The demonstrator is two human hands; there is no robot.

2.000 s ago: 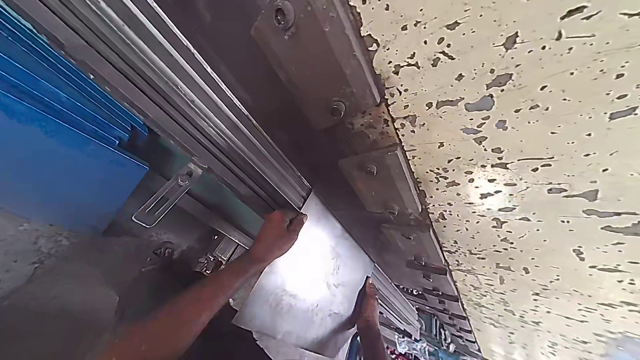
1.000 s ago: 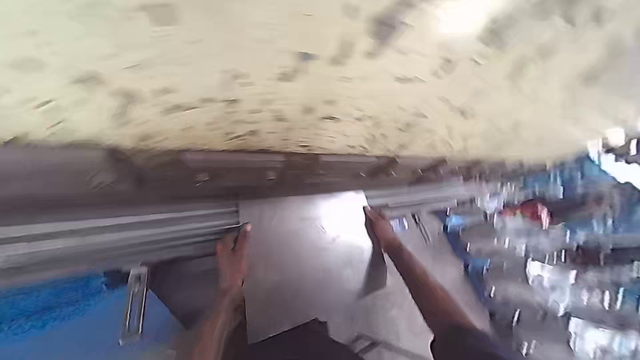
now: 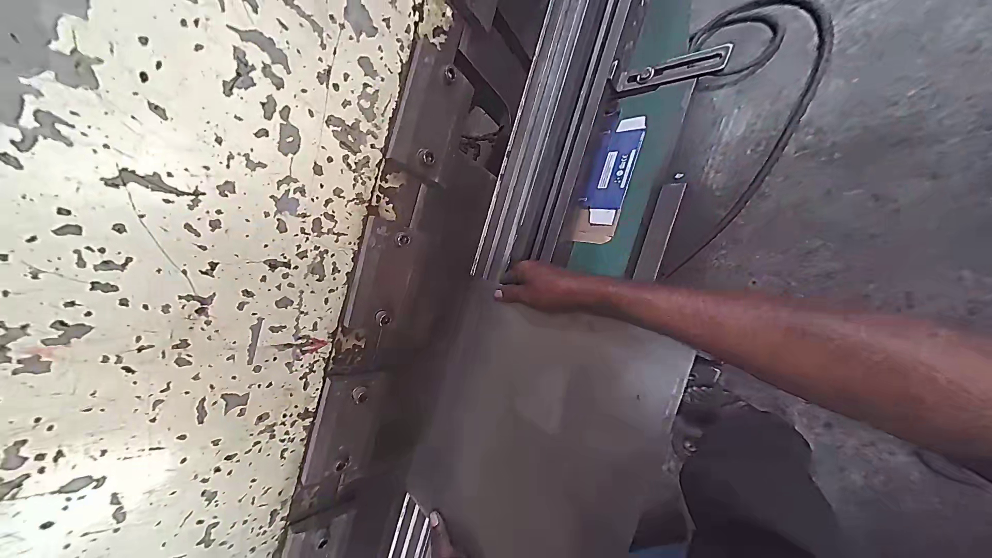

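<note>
A flat grey metal sheet (image 3: pixel 558 411) lies against the long grooved metal rail (image 3: pixel 535 147) of what looks like a press brake. My right hand (image 3: pixel 546 287) grips the sheet's upper edge near its corner beside the rail, its forearm coming in from the right. At the bottom edge of the view, my left hand (image 3: pixel 442 535) is at the sheet's opposite edge; little more than its thumb shows, and the rest is cut off. Left of the sheet runs a dark row of bolted clamp plates (image 3: pixel 384 310).
The machine's chipped cream panel (image 3: pixel 194 256) fills the left side. A slotted metal bracket (image 3: pixel 674 70) sticks out near the top. Below it a blue and white carton (image 3: pixel 616 170) lies on a green surface (image 3: pixel 601 260). A black cable (image 3: pixel 798 116) loops over the grey floor.
The view has swung and rolled strongly, so the machine panel now stands on the left. Both hands were at opposite edges of the sheet earlier and are still there.
</note>
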